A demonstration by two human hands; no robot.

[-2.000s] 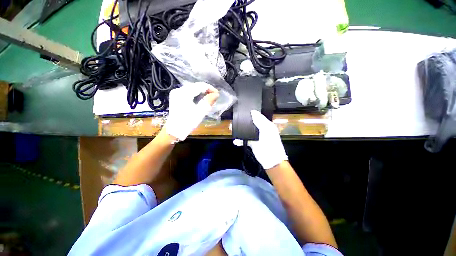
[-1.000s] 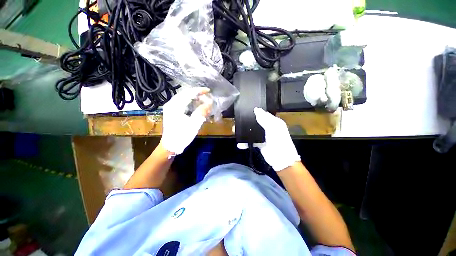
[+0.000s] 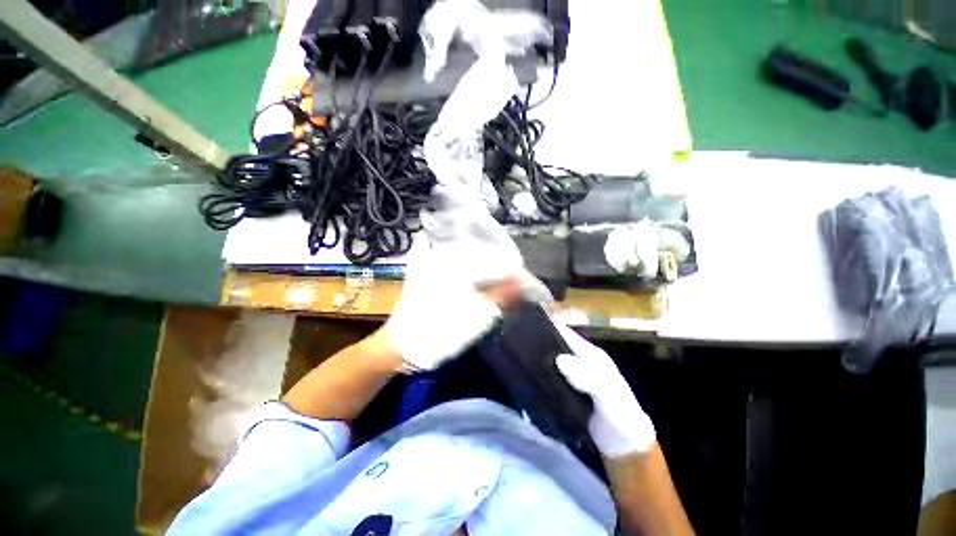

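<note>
My right hand (image 3: 608,400), in a white glove, holds a black power adapter (image 3: 545,369) tilted in front of my body, beyond the bench edge. My left hand (image 3: 446,312), also gloved in white, grips the lower end of a clear plastic bag (image 3: 461,141) at the adapter's upper end. The hands nearly meet there, and the motion is blurred. Whether the adapter's end is inside the bag cannot be told. The bag stretches back over the cords.
A heap of black cords (image 3: 372,173) lies on the bench at the back left. More adapters (image 3: 618,251) lie right of it, beside a whitish lump. Bagged adapters (image 3: 886,257) lie far right. An open carton (image 3: 178,419) with clear plastic stands below left.
The adapter has moved down off the bench edge towards my body and tilted. My left hand has moved right with the bag to the adapter's end. The view has shifted, showing more of the bench.
</note>
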